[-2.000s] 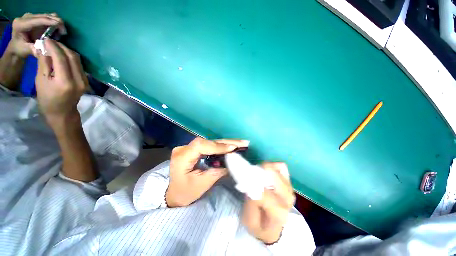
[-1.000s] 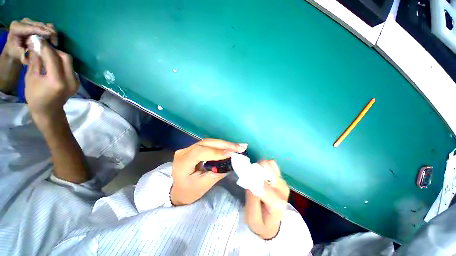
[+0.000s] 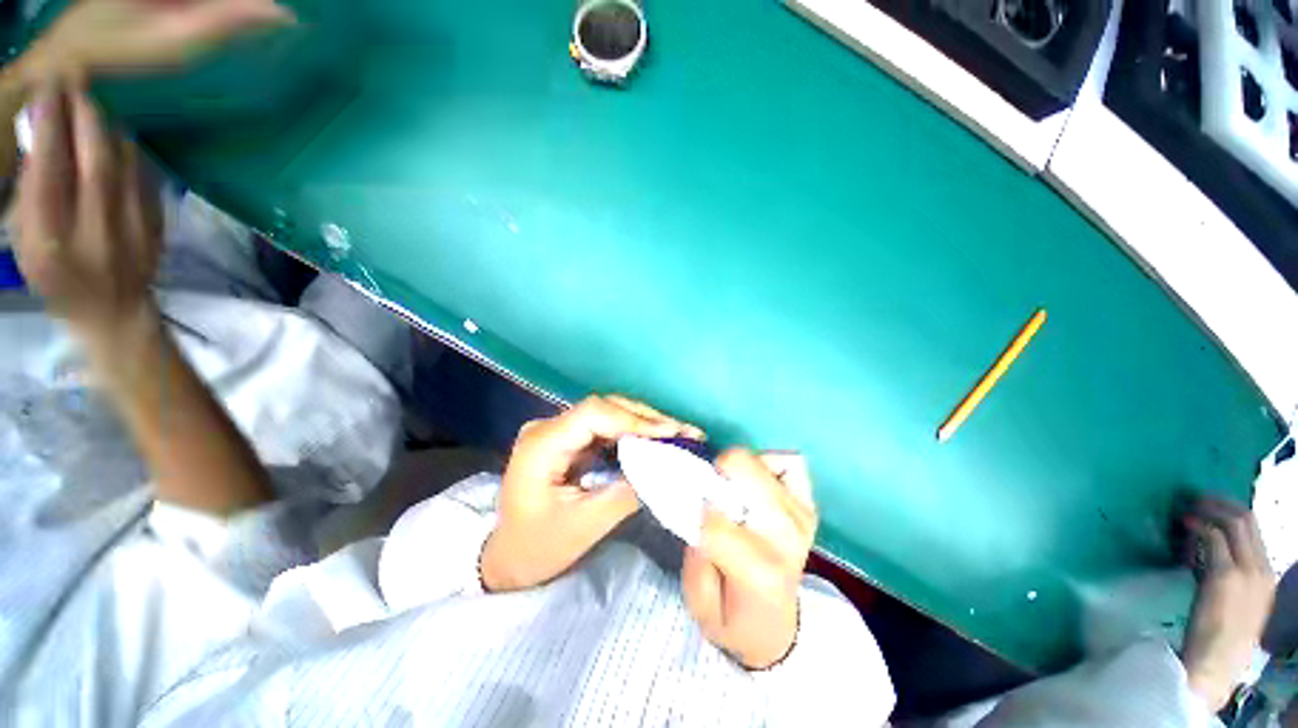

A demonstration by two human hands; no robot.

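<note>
My left hand (image 3: 558,491) holds a dark watch body (image 3: 681,445) above the near edge of the mat, near my lap. Most of the watch body is hidden by my fingers and the cloth. My right hand (image 3: 755,555) pinches a white wiping cloth (image 3: 666,486), which lies over the watch body.
A silver-ringed watch case (image 3: 609,39) stands on the green mat (image 3: 740,242) at the top. A yellow stick (image 3: 992,374) lies at right. Another person's hands (image 3: 88,213) are at left, one blurred. A hand (image 3: 1227,583) is at far right. A black tray (image 3: 996,43) is at upper right.
The silver-ringed watch case now stands at the top, near the left person's outstretched hand. A hand at right now covers the spot where the small reddish-dark part lay. The cloth has shifted on the watch body.
</note>
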